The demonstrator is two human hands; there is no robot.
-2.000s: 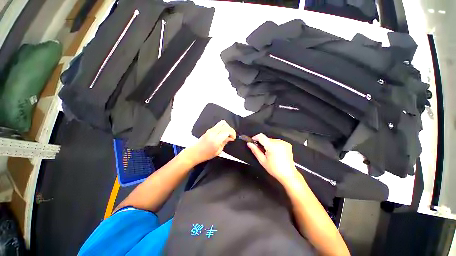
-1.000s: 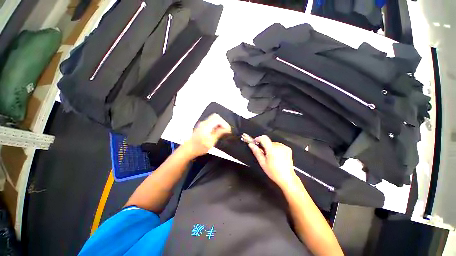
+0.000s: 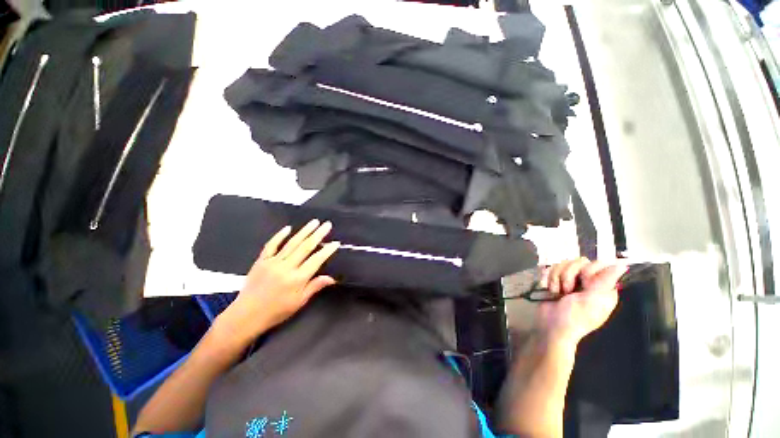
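A dark zip pocket panel (image 3: 393, 272) lies along the table's near edge, its silver zipper line running right to a small shiny slider (image 3: 458, 263). My left hand (image 3: 292, 272) rests flat on the panel at the zipper's left part, fingers spread, holding nothing. My right hand (image 3: 586, 295) is off the panel, beyond its right end, with fingers closed around dark thread snips (image 3: 537, 294) that point left; the fingers hide much of them. Fine thread-like lines show faintly near the snips' tips.
A messy pile of dark panels (image 3: 402, 111) lies beyond the held panel. A laid-out stack (image 3: 73, 171) hangs over the left end. A black strip (image 3: 594, 128) runs along the white tabletop's right side (image 3: 556, 68). A blue basket (image 3: 141, 346) is below left.
The view has swung right. My hands have parted: my left hand has opened flat on the panel, and my right hand has moved right, off it, with the snips. The panel lies flatter, its zipper more exposed.
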